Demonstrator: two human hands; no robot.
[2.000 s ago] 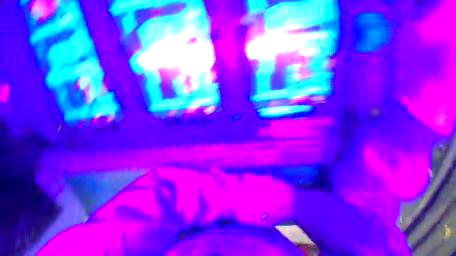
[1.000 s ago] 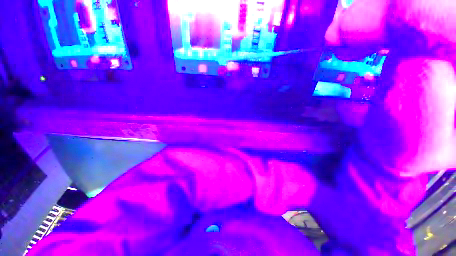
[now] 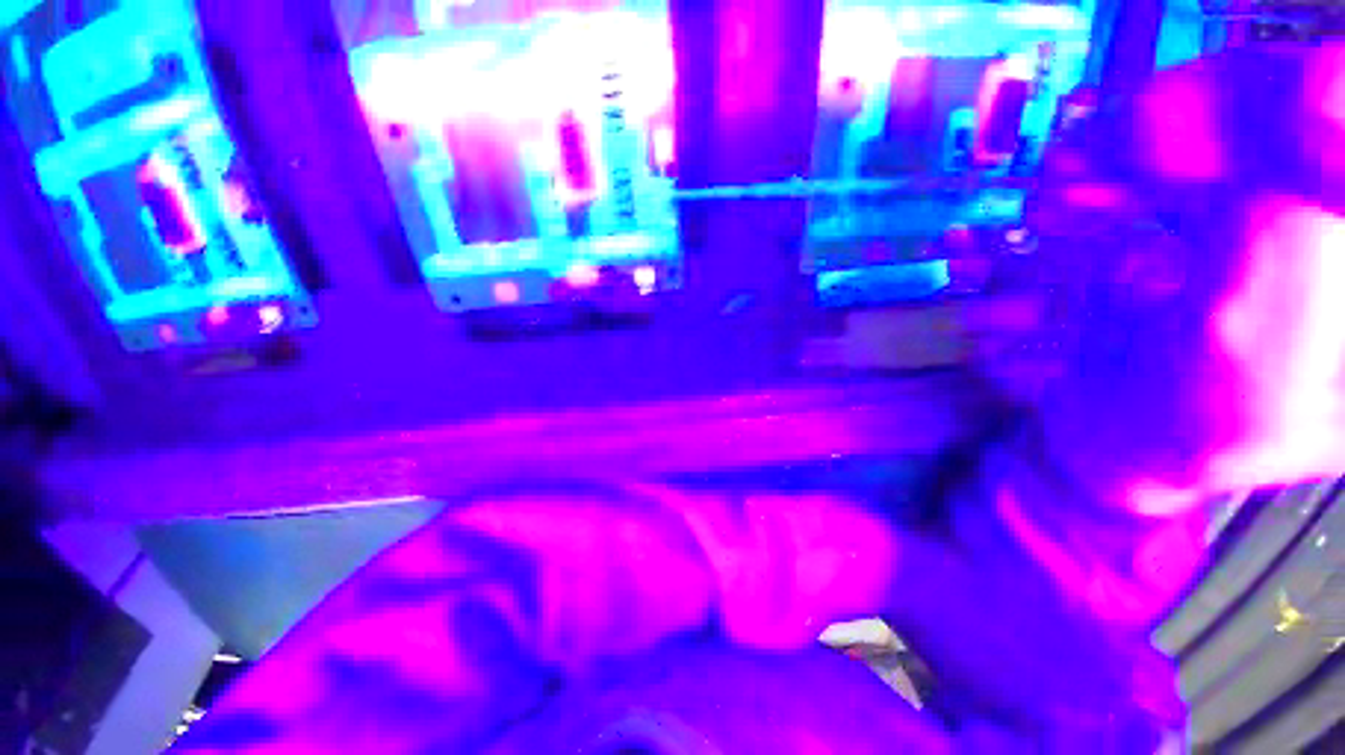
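Observation:
Three circuit boards glow cyan with pink-red parts: the left board, the middle board and the right board. My right hand, blurred at the upper right, holds a thin cyan touch-up brush. The brush points left across the right board, and its tip shows at the middle board's right edge; contact cannot be told. My left hand is not visible. A pink-purple sleeve crosses the lower picture.
The bench's pink front edge runs below the boards. A blue-teal panel is under it at left. Ribbed grey rails are at lower right. A small pale item shows behind the sleeve.
Since one second ago the boards sit lower and further left in view, and the right board shows more fully. The brush tip has shifted from over the middle board to its right edge.

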